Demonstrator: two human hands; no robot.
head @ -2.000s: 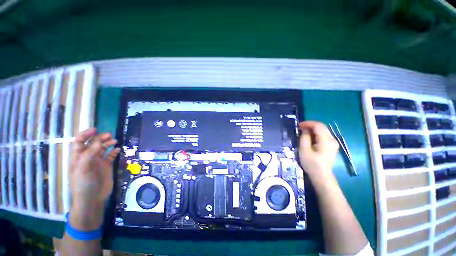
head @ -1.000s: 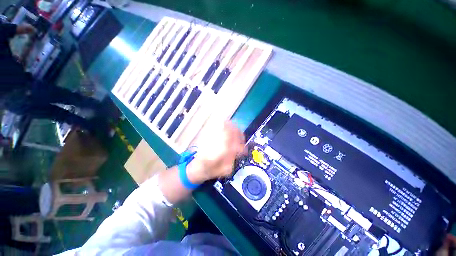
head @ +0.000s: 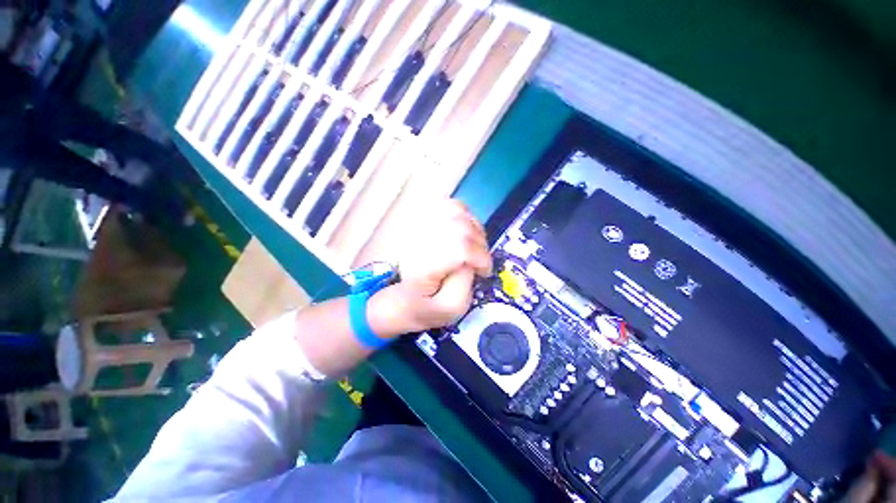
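An open laptop base (head: 589,462) lies tilted across the view at the lower right, its near part cut off. Its black battery pack (head: 688,314) is on the far side. The left fan (head: 502,348) and a yellow patch (head: 513,284) show near my left hand. My left hand (head: 437,265), with a blue wrist strap (head: 362,316), is curled at the laptop's left edge; whether its fingers hold anything is hidden. My right hand (head: 870,483) is only partly in view, blurred and cut off at the lower right corner by the laptop's edge.
A pale parts tray (head: 422,147) with black oblong parts lies left of the laptop. A ribbed rail (head: 688,147) runs along the far side. Stools (head: 128,354), brown cardboard (head: 263,283) and yellow-black floor tape (head: 211,231) are at the left. Dark, blurred shapes fill the upper left.
The view has turned left from the straight-on view, then shifted slightly, bringing the tray higher. My left hand has gone from open beside the laptop to curled at its left edge.
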